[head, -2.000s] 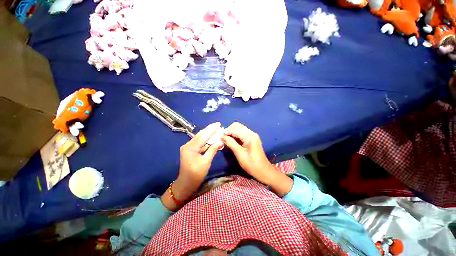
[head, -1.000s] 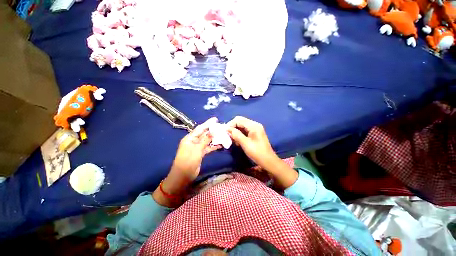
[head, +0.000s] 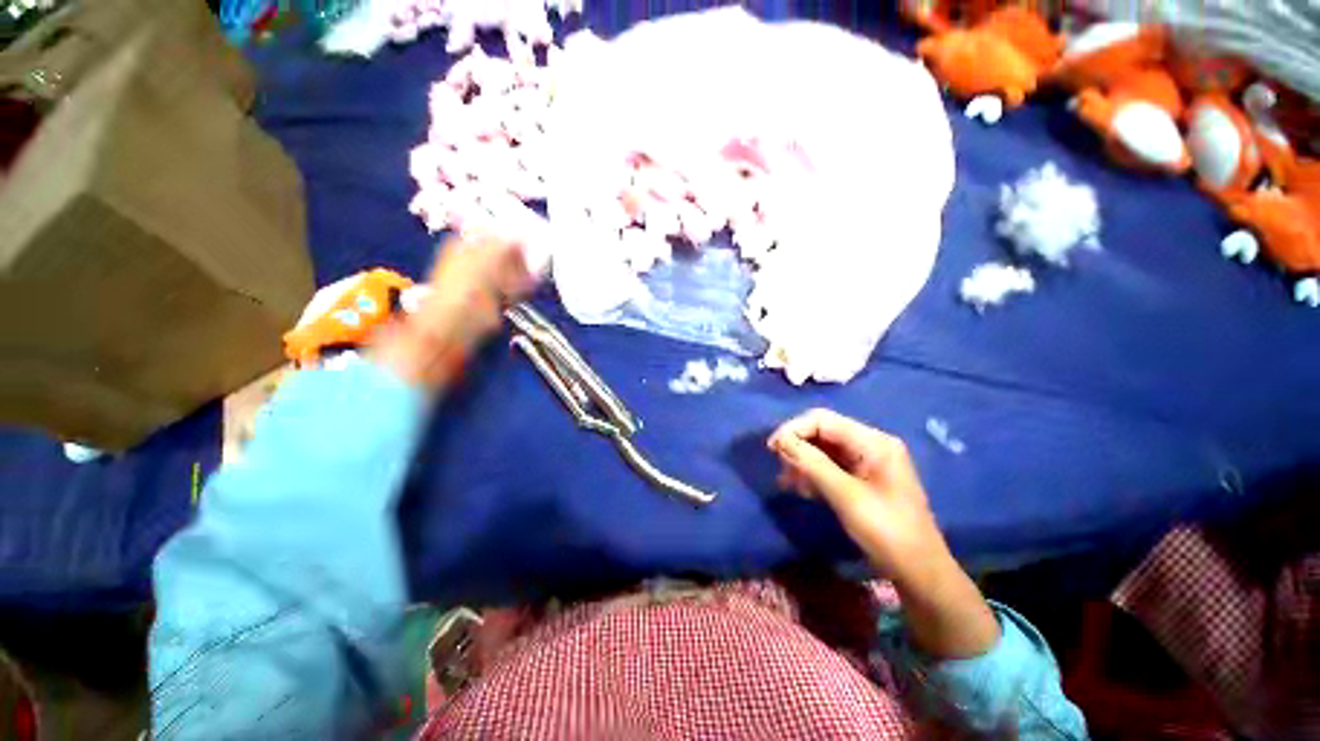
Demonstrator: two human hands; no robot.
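My left hand (head: 460, 304) is blurred, reaching out at the near edge of the pink-white plush pile (head: 478, 145). A pale blur shows at its fingertips; I cannot tell whether it is a held piece or part of the pile. My right hand (head: 864, 485) is over the blue cloth, thumb and fingertips pinched together; no needle or thread can be made out. More pink pieces (head: 673, 203) lie on the white plastic bag (head: 854, 159). The metallic forceps (head: 586, 398) lie on the cloth between my hands.
A brown cardboard box (head: 145, 261) stands at left, with an orange toy (head: 345, 316) beside it, partly behind my left arm. White fibre tufts (head: 1048, 213) lie right of the bag. Orange plush toys (head: 1144, 123) are heaped at upper right. Another person's checked cloth (head: 1209, 623) shows at lower right.
My hands have parted. The left has swung out to the upper left; the right has stayed near the front. The pale piece has left the space between them. The view has shifted left.
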